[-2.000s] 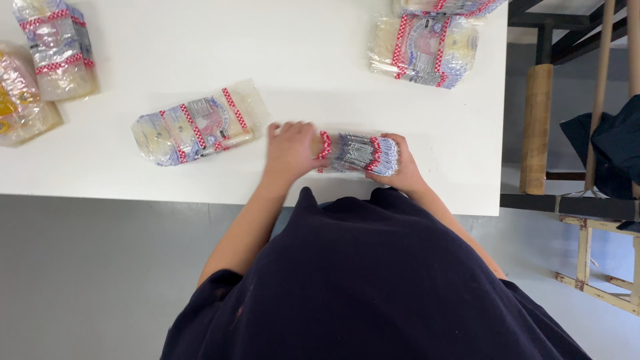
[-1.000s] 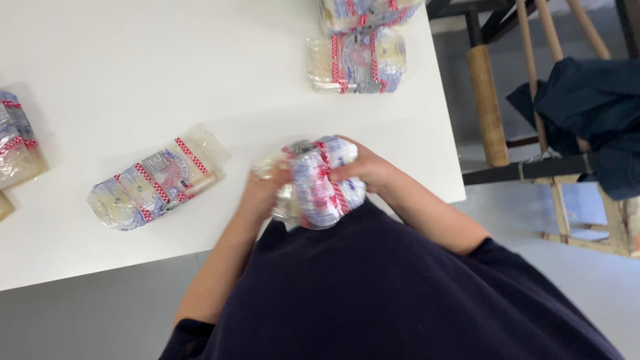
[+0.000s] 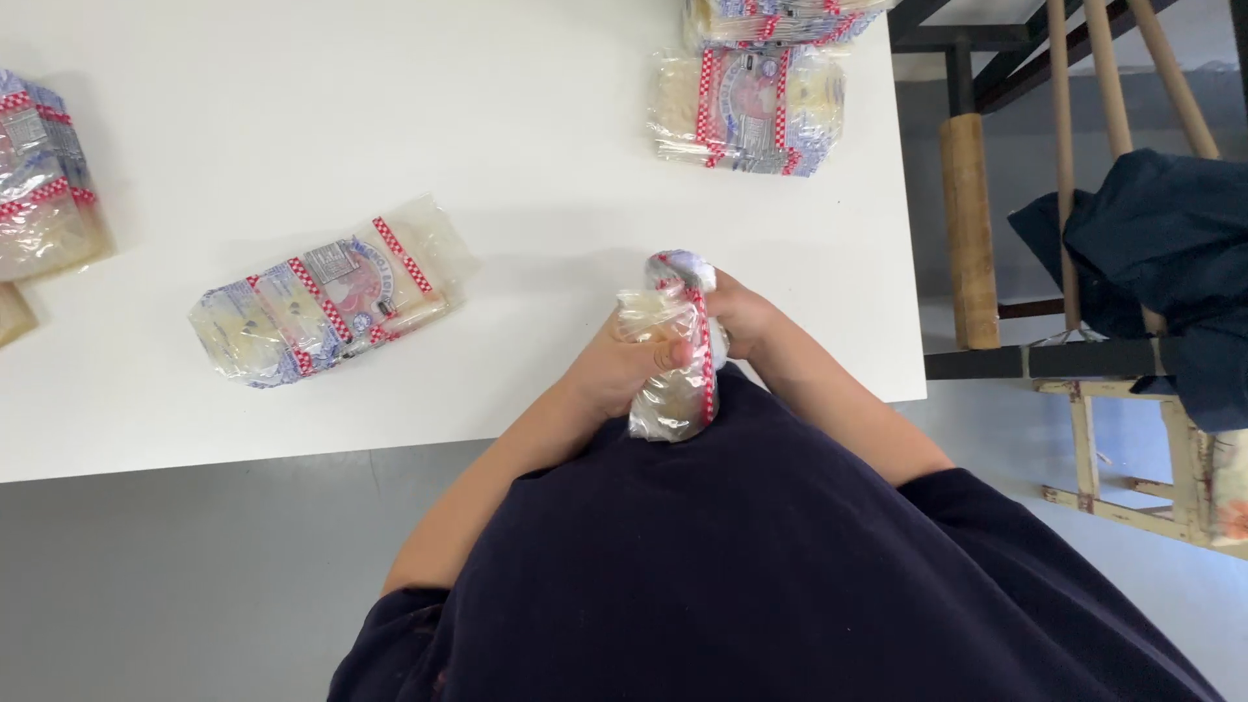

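Note:
Close to my body, at the table's front edge, my left hand [image 3: 624, 366] and my right hand [image 3: 743, 314] both grip a bundle of printed clear plastic bags [image 3: 678, 390] with red checkered bands. The bundle is bent between my hands, its printed end by my right fingers. To the left, another bundle of such bags [image 3: 336, 297] lies flat on the white table [image 3: 546, 117]. A further bundle [image 3: 746, 107] lies at the back right, touching a stack of bundles [image 3: 785, 19] cut off by the top of the view.
More bagged bundles [image 3: 44, 185] lie at the far left edge. Beyond the table's right edge stand a dark metal frame [image 3: 1082, 361], wooden poles [image 3: 1107, 78], a wooden roller [image 3: 970, 234], a dark cloth [image 3: 1160, 224] and a worn cream-coloured stool [image 3: 1121, 507].
Two seconds ago the held bundle lay lengthwise at the table's edge between my hands. It has been lifted and turned, and is now bent nearly upright in view. The view has shifted somewhat.

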